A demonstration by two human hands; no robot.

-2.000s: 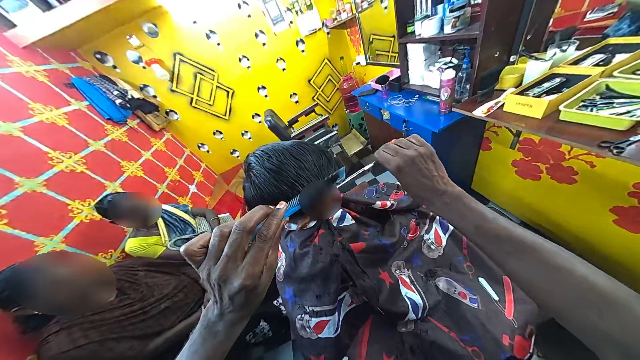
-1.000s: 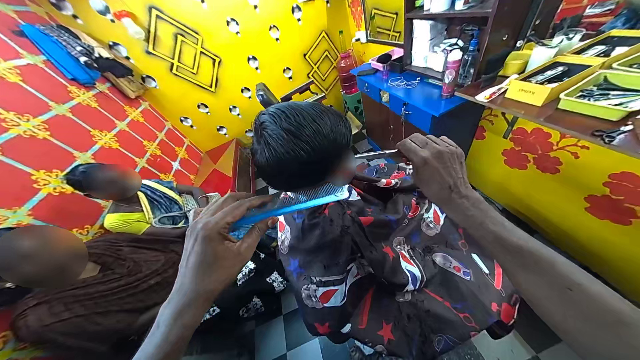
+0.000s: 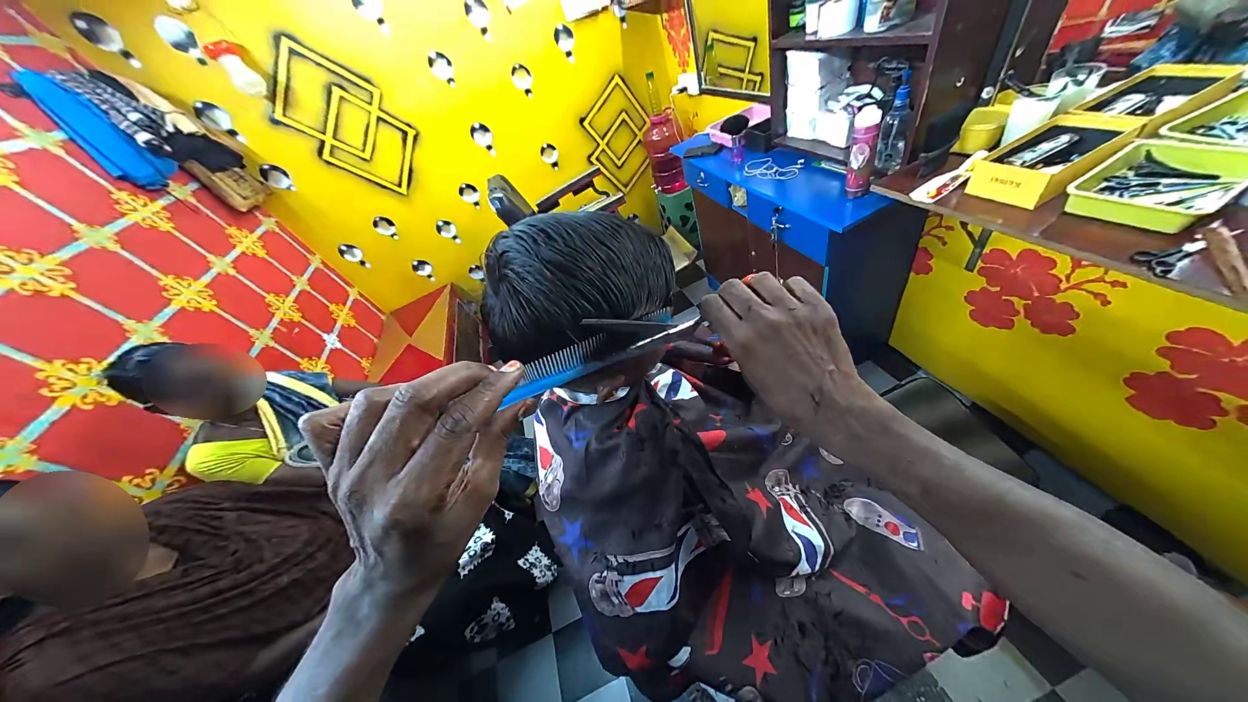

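My left hand (image 3: 414, 458) grips the end of a blue barber's comb (image 3: 561, 373), whose teeth point up against the lower hair at the back of a seated person's head (image 3: 580, 273). Hair-cutting scissors (image 3: 648, 336) are in my right hand (image 3: 775, 336), at the right of the head; their blades are spread and lie across the far part of the comb. My fingers hide the scissor handles. A dark barber's cape (image 3: 673, 546) printed with stars, clippers and scissors covers the seated person from the neck down.
Two people (image 3: 219, 390) sit at the left. A blue counter (image 3: 780, 190) stands beyond the head. On the right shelf (image 3: 1033, 219) are yellow boxes (image 3: 1043, 180), a green tray (image 3: 1160, 200) of tools and another pair of scissors (image 3: 1170, 258). A red-and-yellow wall is at the left.
The comb lay flatter below the hair one second ago; now it is tilted up against the hair. My right hand has brought the scissors up to the comb.
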